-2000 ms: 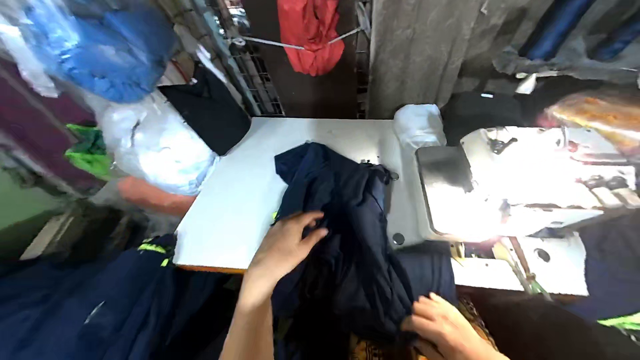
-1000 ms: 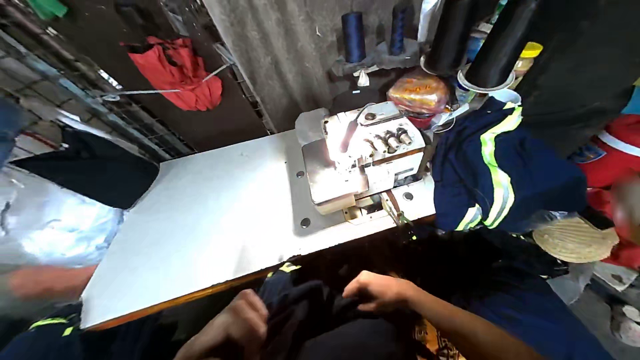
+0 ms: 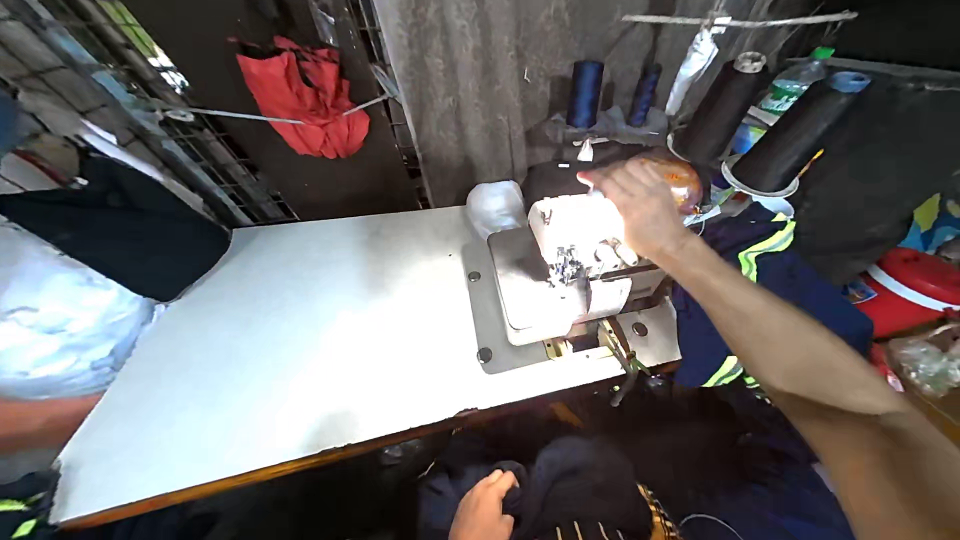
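Observation:
My right hand reaches over the top of a white overlock sewing machine, near its back; its fingertips are lost in glare, so its hold is unclear. Low in the view, my left hand has curled fingers against a dark navy garment bunched on my lap. The white sewing table lies between my left hand and the wall. A navy garment with reflective yellow strips hangs to the right of the machine.
Black thread cones and blue thread spools stand behind the machine. A red cloth hangs on a cord. At the left are a black cloth and a white plastic bag. A red container stands at the right.
The navy garment lay on the table two seconds ago and is now on my lap. My right hand has moved from the garment up to the machine's top. The view has swung right.

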